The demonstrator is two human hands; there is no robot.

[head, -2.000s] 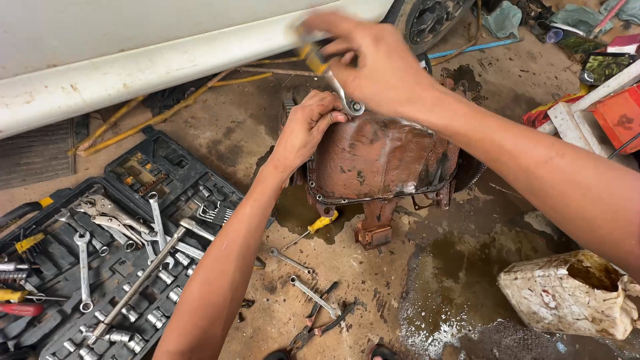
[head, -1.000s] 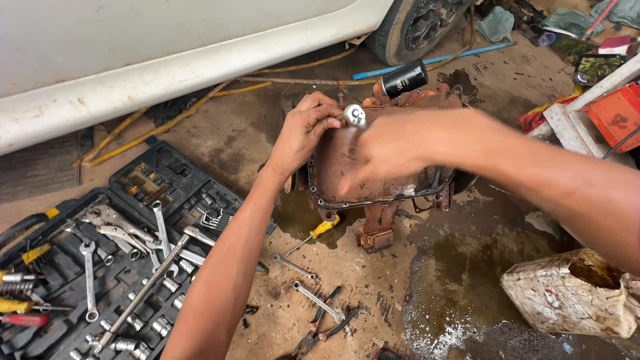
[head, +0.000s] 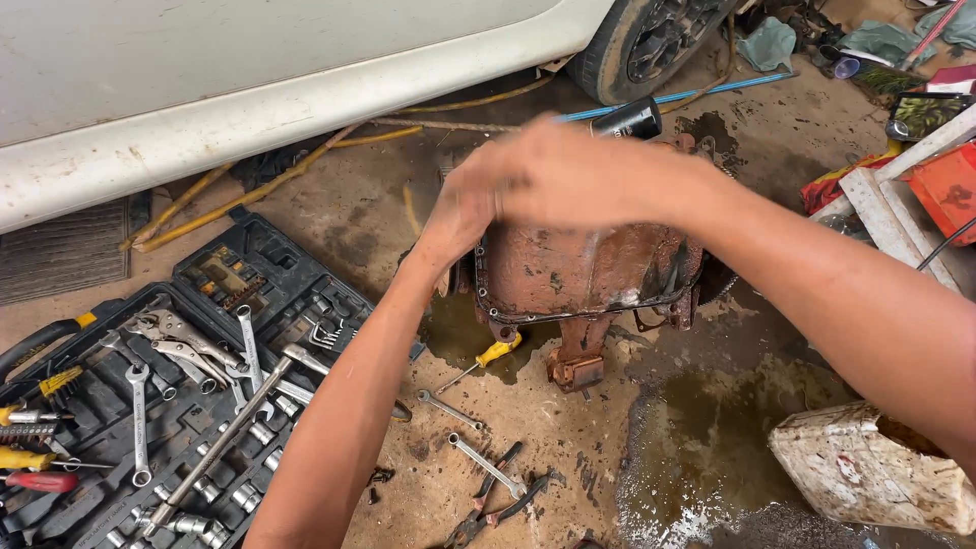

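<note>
A rusty brown engine with its oil pan (head: 564, 274) facing up rests on the stained ground, a black oil filter (head: 629, 120) at its far side. My left hand (head: 473, 191) is at the pan's upper left corner, partly covered by the other hand. Blurred by motion, my right hand (head: 553, 171) crosses over the pan and overlaps it. The ratchet seen earlier is hidden or lost in the blur, so what either hand holds cannot be told. A yellow-handled screwdriver (head: 499, 349) lies below the engine's near left corner.
An open socket set case (head: 191, 412) with wrenches lies at left. Combination wrenches (head: 484, 465) and pliers (head: 476, 518) are on the ground. A white car (head: 305, 99) stands behind. A cut plastic jug (head: 862, 465) lies at right beside wet ground; a red-orange box (head: 945, 191) sits beyond.
My right hand was blurred above the ratchet, then lower over the pan; now it overlaps my left hand. The ratchet head, visible by my left hand before, no longer shows.
</note>
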